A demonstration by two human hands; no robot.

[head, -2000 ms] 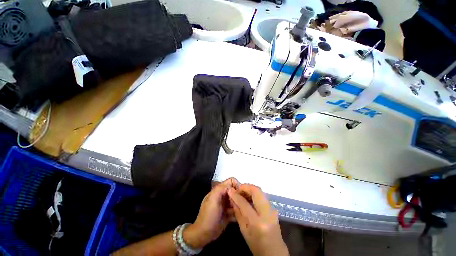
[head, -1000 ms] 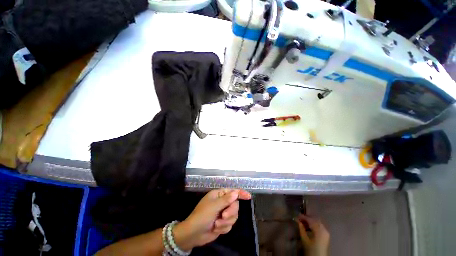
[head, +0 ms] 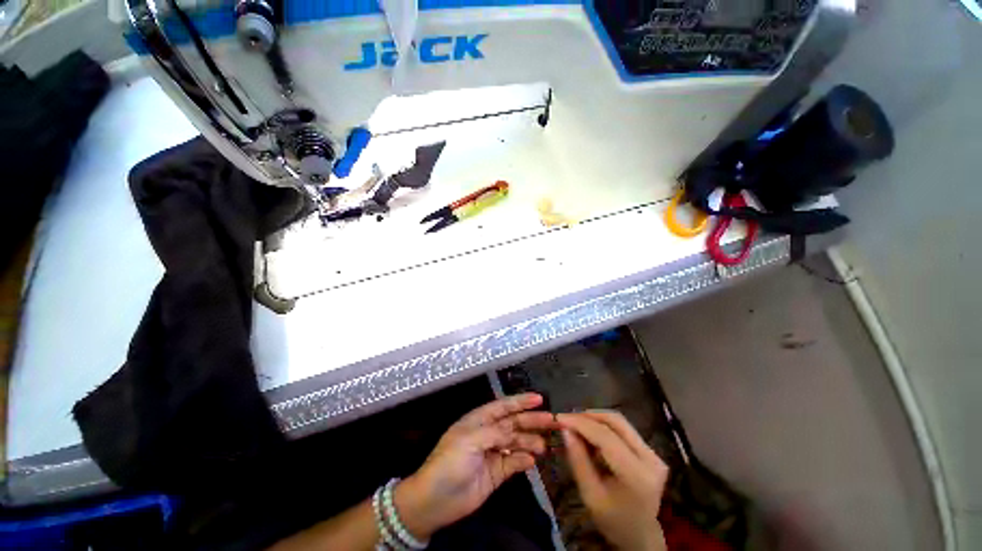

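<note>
My left hand (head: 479, 457), with a beaded bracelet, is palm up below the table's front edge, fingers apart and seemingly empty. My right hand (head: 619, 474) is beside it, its bent fingertips meeting the left fingertips. Whether anything tiny is between them cannot be told. A dark cloth piece (head: 199, 312) lies on the table at left, its upper end beside the needle area and its lower part over the front edge. The white JACK sewing machine (head: 474, 86) stands behind. Thread snips (head: 466, 206) lie on its bed, right of the presser foot.
Scissors with orange and red loops (head: 732, 231) lie at the right table end beside a black thread cone (head: 824, 145). Small yellowish bits (head: 551, 213) lie on the bed. A measuring tape (head: 474, 355) runs along the front edge. A blue crate rim (head: 86, 517) shows at lower left.
The view has turned and shifted right and closer. My hands, apart one second ago with the right lower down, are together again. My left hand has opened palm up.
</note>
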